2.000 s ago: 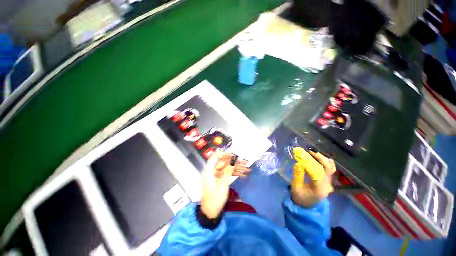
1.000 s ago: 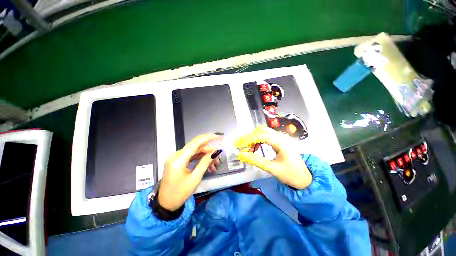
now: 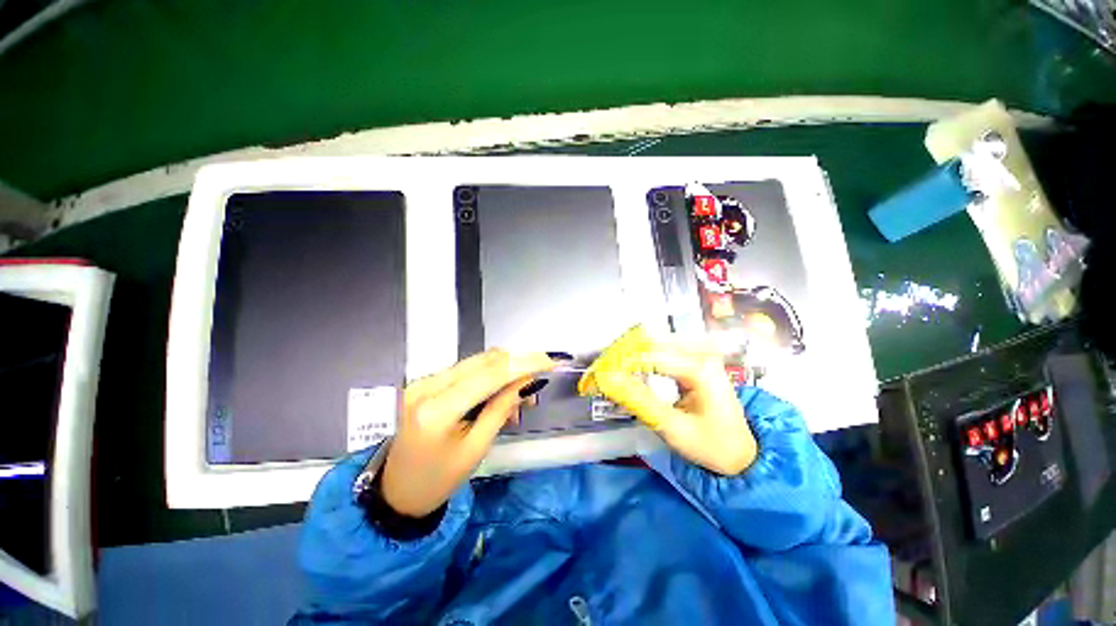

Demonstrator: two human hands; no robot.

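A white foam tray (image 3: 428, 232) lies in front of me with three dark tablets. The left tablet (image 3: 312, 306) and middle tablet (image 3: 547, 263) have bare backs. A printed film (image 3: 734, 263) with red squares lies on the right tablet. My left hand (image 3: 450, 422), bare with dark nails, is over the middle tablet's lower part. My right hand (image 3: 691, 397), with yellow finger cots, meets it from the right. A tiny pale piece (image 3: 573, 367) is pinched between both hands' fingertips; its exact shape is unclear.
A green belt (image 3: 551, 61) runs behind the tray. A blue holder (image 3: 918, 204) and pale yellowish sheets (image 3: 1010, 220) lie at right, near shiny clear scraps (image 3: 908, 300). A printed film stack (image 3: 1013, 471) is on the dark side table. Another tray (image 3: 76, 428) stands at left.
The view has turned and shifted, so the tray now appears level. My hands came together over the middle tablet from wide apart; since one second ago their fingertips have stayed close.
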